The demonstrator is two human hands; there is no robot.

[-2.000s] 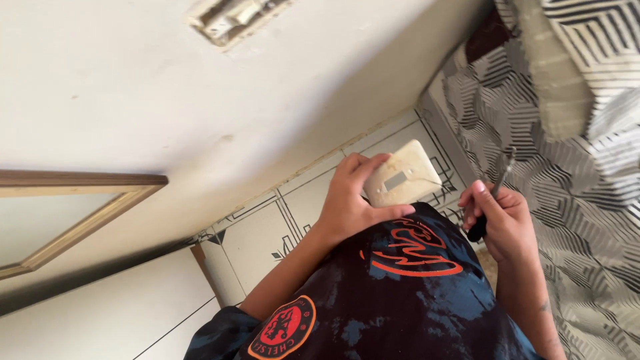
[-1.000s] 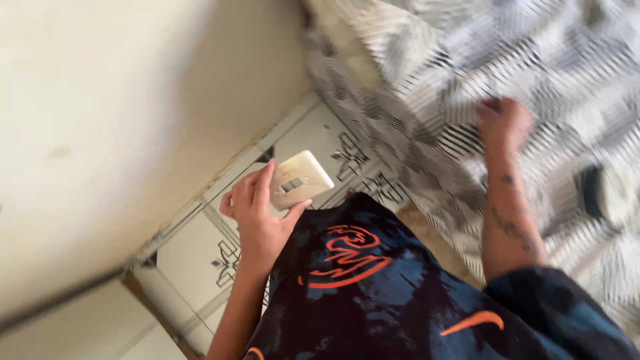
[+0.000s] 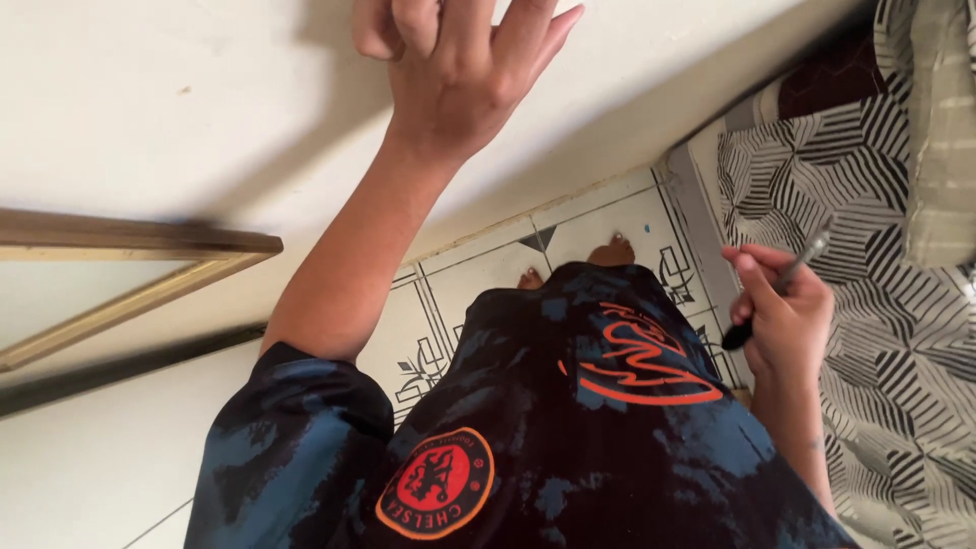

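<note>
My left hand [image 3: 457,84] reaches up to the wall at the top edge, back of the hand toward me, some fingers bent and others spread. A small bright white patch shows between the fingers; the fingertips are partly cut off, so what they hold or touch cannot be told. The light switch plate of the earlier frames is not clearly visible. At the right, my right hand [image 3: 785,313] grips a thin screwdriver [image 3: 801,259], its metal shaft pointing up and right and its black handle end low beside the palm.
The painted wall [image 3: 183,122] fills the upper left, with a wood-framed object [image 3: 145,236] at the left. Patterned floor tiles [image 3: 488,263] and my bare feet lie below. On the right is a bed with a black-and-white patterned cover [image 3: 877,305].
My left hand, holding a switch plate low in front of me before, is now up at the wall. My right hand has left the bed cover and holds the screwdriver. The view has swung.
</note>
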